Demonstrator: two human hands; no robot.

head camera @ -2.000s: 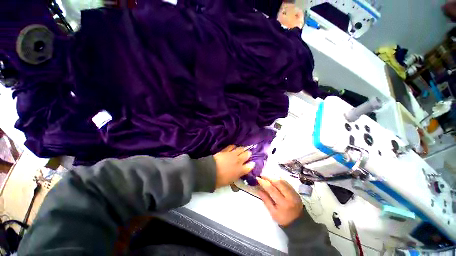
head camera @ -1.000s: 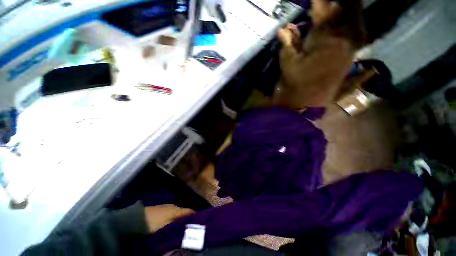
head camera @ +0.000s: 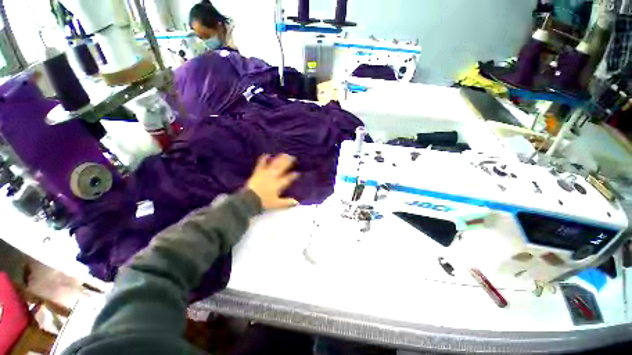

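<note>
A large heap of dark purple cloth (head camera: 215, 149) lies on the left half of the white table, with a small white label (head camera: 144, 208) on its near part. My left hand (head camera: 274, 182) is over the heap's right edge with fingers spread, slightly blurred; it grips nothing that I can see. My right hand is not in view. The white sewing machine (head camera: 478, 184) with a blue stripe stands right of the heap. No cloth shows under its presser foot (head camera: 362, 213).
Slim red-and-silver snips (head camera: 489, 288), a tiny dark piece (head camera: 445, 265) and a flat black rectangle (head camera: 426, 227) lie by the machine. A second machine with a round handwheel (head camera: 91, 181) and thread cones (head camera: 66, 82) stands left. A masked person (head camera: 211, 29) is behind the heap.
The view has swung from the floor and purple cloth at the table's right side back to the tabletop. My left hand, earlier at a labelled purple piece, is now at the heap; that piece is out of view.
</note>
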